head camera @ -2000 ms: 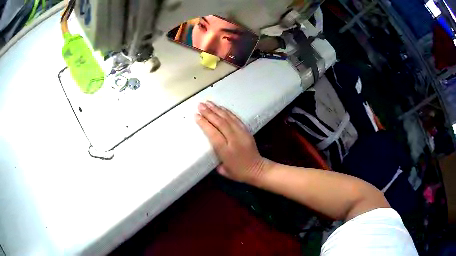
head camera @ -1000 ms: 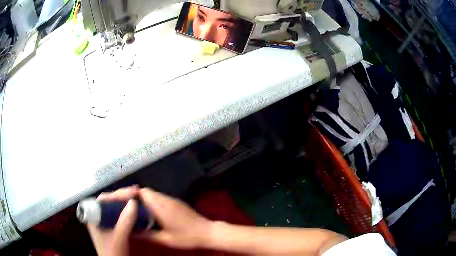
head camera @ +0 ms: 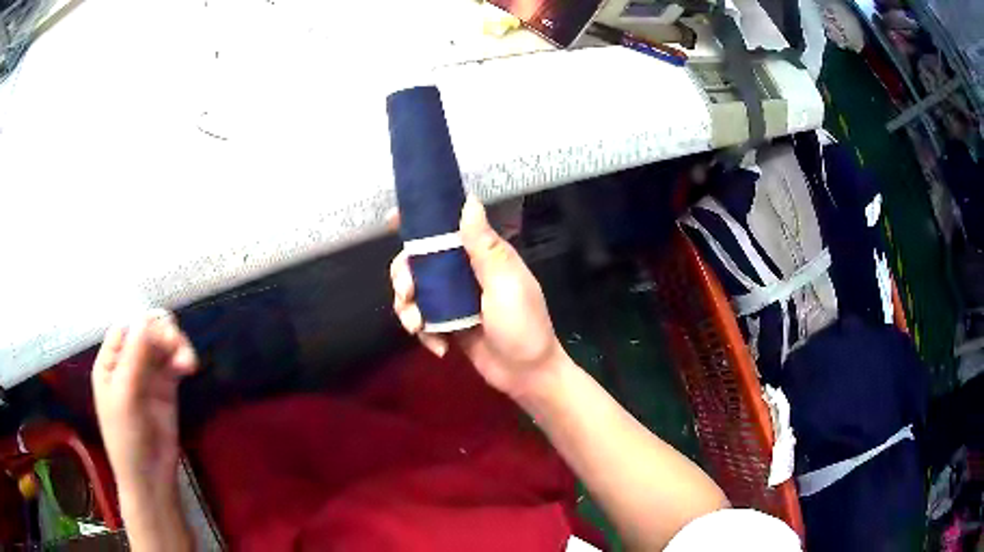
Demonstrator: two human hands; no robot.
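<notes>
My right hand is shut around a navy thread cone, just in front of the table's front edge. The cone stands nearly upright, its top over the white table. A pale band crosses it near my fingers, with more navy and a pale rim below; it may be two cones stacked. My left hand is at the lower left by the table edge, fingers curled in. No thread shows between its fingertips. The sewing machine's needle area is out of view.
A phone and a pen-like item lie at the table's back right. An orange-red basket stands right of my lap, beside tied navy and beige bundles. Dark red cloth covers my lap. A red-rimmed container is at lower left.
My right hand was flat on the table, then held the cone low at the left. Now it has raised the cone to the middle. My left hand shows apart from it at the left.
</notes>
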